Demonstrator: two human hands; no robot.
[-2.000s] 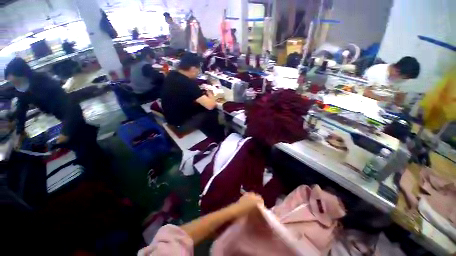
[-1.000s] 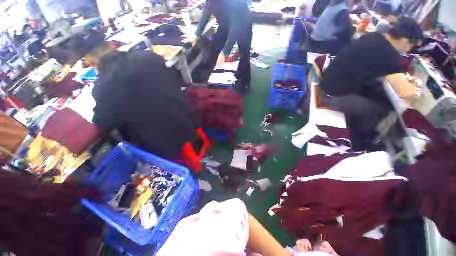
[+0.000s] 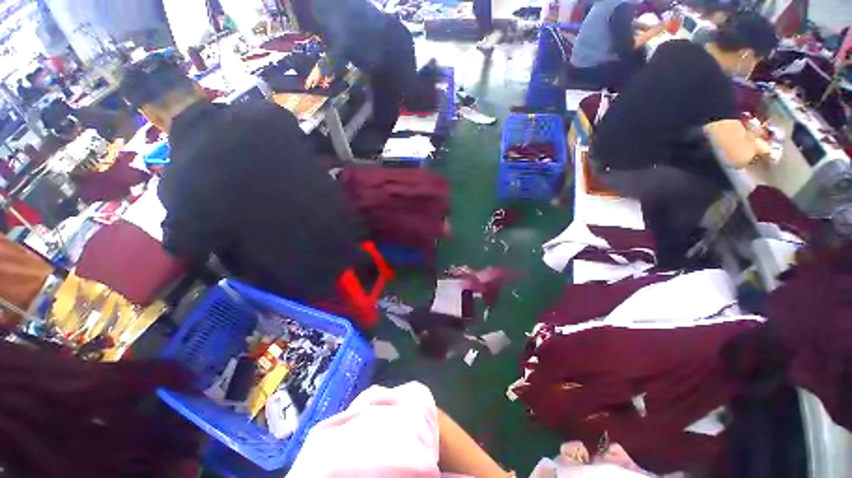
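My left sleeve is pink and my bare forearm runs down to the bottom edge, which cuts off my left hand. Small, blurred fingertips, seemingly of my right hand [image 3: 598, 456], show at the bottom edge. A tiny dark pointed thing stands up between them; it may be thread snips [image 3: 603, 439], but its grip is unclear. Pale pink cloth [image 3: 551, 467] shows beside the fingers, mostly cut off by the edge. What the hands work on is hidden below the picture.
Maroon panels [image 3: 626, 373] with white strips lie ahead right. A blue crate of odds and ends [image 3: 201, 406] stands left, beside a red stool [image 3: 360, 294] and a person in black [image 3: 252, 196]. Scraps lie on the green floor [image 3: 486, 271]. Another person sits at the right tables.
The view has swung left and down from the machine tables to the aisle. The raised hand with the pink cloth has dropped to the bottom edge. The last second shows only small shifts.
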